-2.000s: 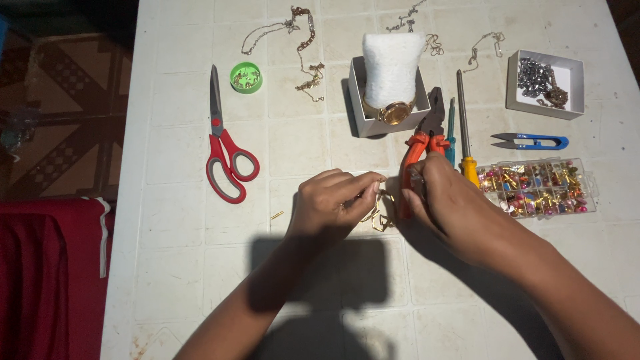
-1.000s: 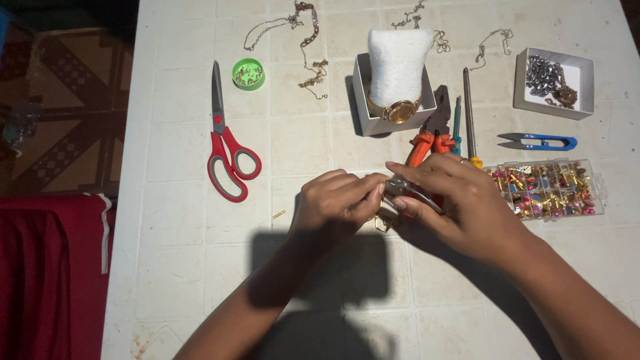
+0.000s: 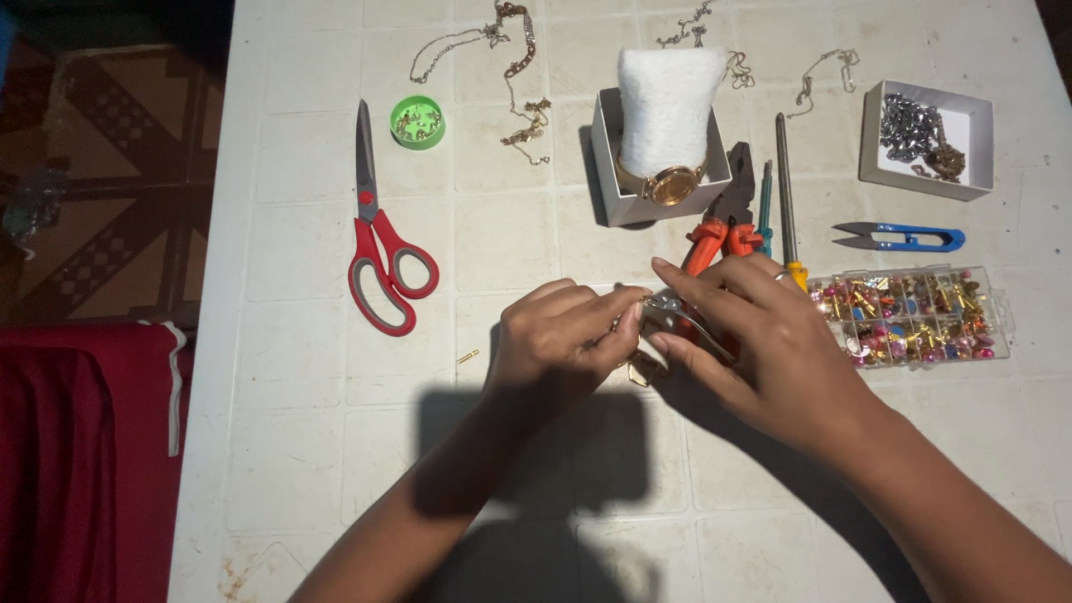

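My left hand pinches a small gold-coloured piece between thumb and forefinger, near the middle of the table. From it a gold-coloured chain or bracelet part hangs below the fingertips. Small silver-coloured pliers are in my right hand, their tip at the pinched piece. The fingers partly hide their handles. Just beyond my right hand lie red-handled combination pliers, a teal-handled tool and a screwdriver with a yellow handle. A gold watch circles a white cushion in a small box.
Red-handled scissors, a green lid of small findings and a tiny gold pin lie left. Chains lie at the back. On the right are a white box with chains, blue thread snips and a bead organizer.
My right hand was over the red-handled pliers two seconds ago; it is now spread more around the small silver-coloured pliers. My left hand has stayed nearly in place.
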